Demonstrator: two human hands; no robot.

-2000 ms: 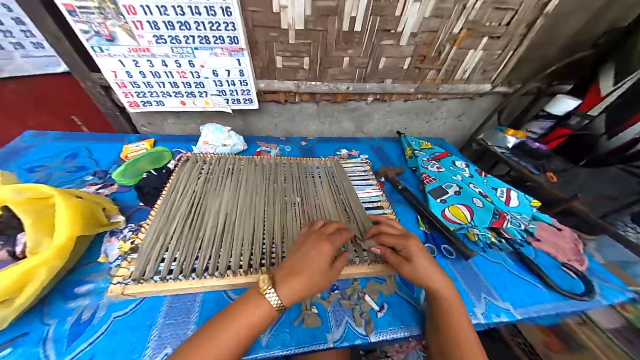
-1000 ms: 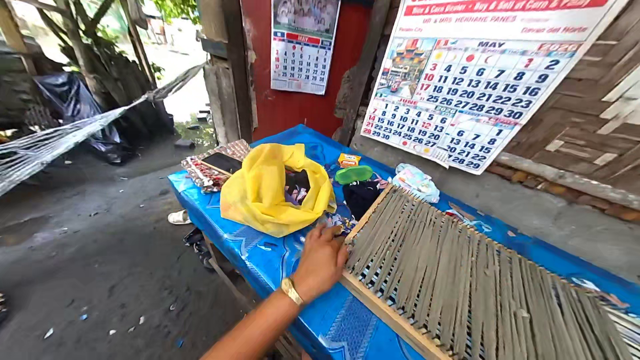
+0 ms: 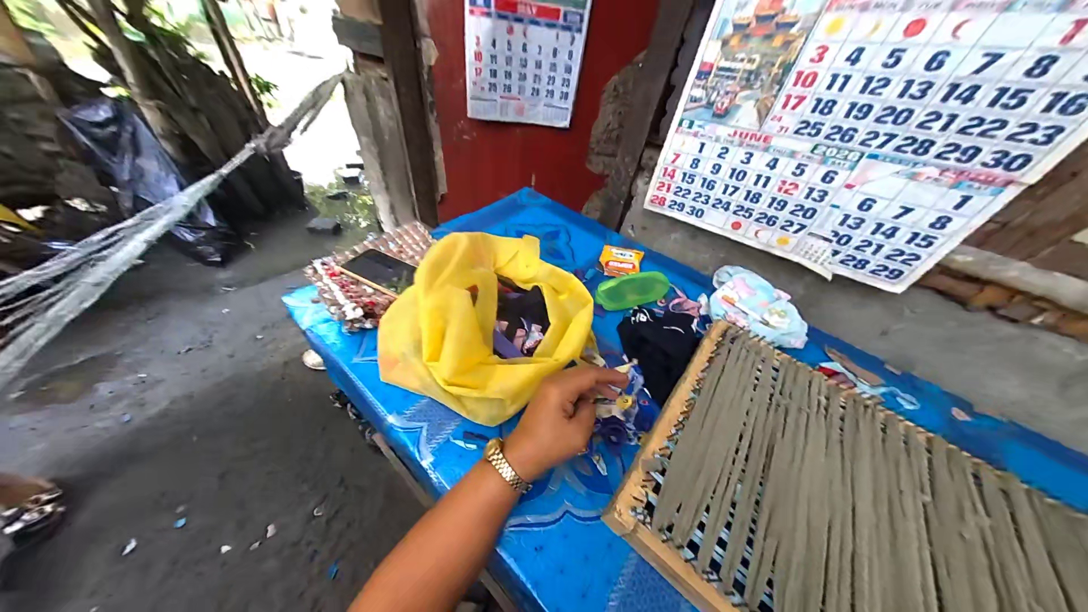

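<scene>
My left hand [image 3: 565, 416], with a gold watch at the wrist, is over the blue-covered table between a yellow fabric bag [image 3: 450, 340] and a wooden loom frame [image 3: 650, 459]. Its fingers are bent over a small heap of patterned fabric scraps [image 3: 625, 408]; whether they pinch a scrap cannot be told. Dark and coloured cloth pieces [image 3: 518, 319] show in the bag's opening. Grey-brown fabric strips [image 3: 807, 442] stretch side by side across the frame. My right hand is out of view.
Black cloth [image 3: 659, 344], a green plastic object [image 3: 632, 291], an orange-and-white packet [image 3: 620, 260] and a pastel cloth bundle [image 3: 758, 306] lie behind. A phone [image 3: 381, 270] rests on a woven mat [image 3: 348, 293]. Calendars hang behind; a net hammock [image 3: 161, 212] and a person's foot [image 3: 32, 510] are at left.
My left hand has left the strips on the frame and is now at the scraps beside the yellow bag. My right hand, on the strips two seconds ago, is out of view. The view has swung left.
</scene>
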